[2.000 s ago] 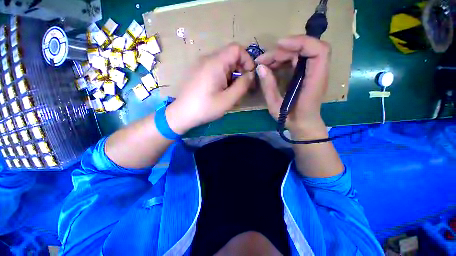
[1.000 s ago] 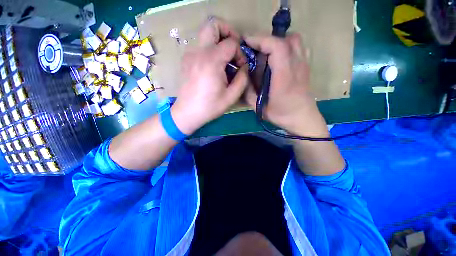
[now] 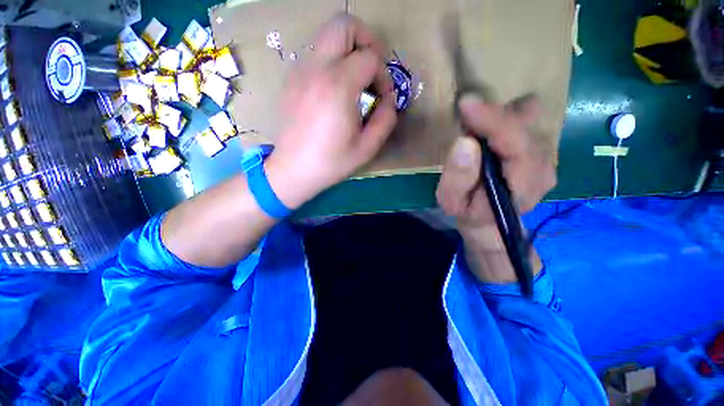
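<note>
My left hand is over the middle of the cardboard work mat, its fingers closed around a small silvery pouch battery. A round circuit board assembly, dark with pale ring details, shows at my left fingertips. Whether the fingers grip it is hard to tell. My right hand is right of it, apart from it, and holds the soldering iron by its black handle. The iron's front end points up and away and is blurred. A thin solder wire rises above my left fingers.
Loose pouch batteries lie left of the mat. A solder wire spool and stacked battery trays stand far left. A round white device with a taped cable is right of the mat. A yellow-and-black object is upper right.
My right hand has moved right and down, away from the assembly. The iron, earlier tucked along the hand, now slants with its front end up-left. My left hand stays near the assembly.
</note>
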